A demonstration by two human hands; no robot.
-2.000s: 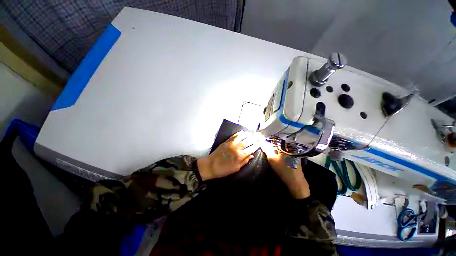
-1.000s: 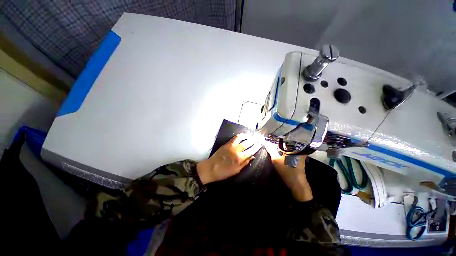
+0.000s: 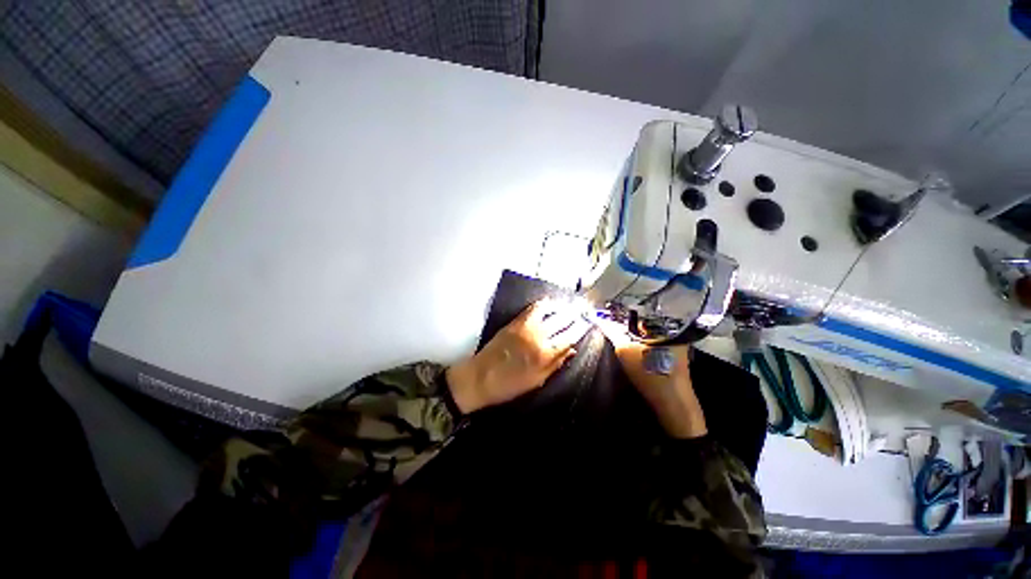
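Observation:
A black garment panel (image 3: pixel 565 452) lies on the front of the white table and hangs over its front edge, with one corner pointing up beside the needle area. The white sewing machine (image 3: pixel 780 226) stands over it, its lamp glaring at the presser foot. My left hand (image 3: pixel 518 360) lies flat on the cloth just left of the foot, fingertips in the glare. My right hand (image 3: pixel 653 379) is on the cloth to the right of the foot, partly under the machine head. Its fingertips are hidden by the glare and machine parts, so its grip cannot be told.
Green-handled scissors (image 3: pixel 800 390) lie under the machine arm beside a curved white strip (image 3: pixel 842 413). Blue-handled snips (image 3: pixel 936 489) lie at the table's right end. The white table (image 3: pixel 362 204) has blue edge tape (image 3: pixel 204 175). A checked curtain (image 3: pixel 305 68) hangs behind.
The view has shifted slightly, so the machine sits a little further left in the picture. Both hands and the cloth keep nearly the same position at the foot.

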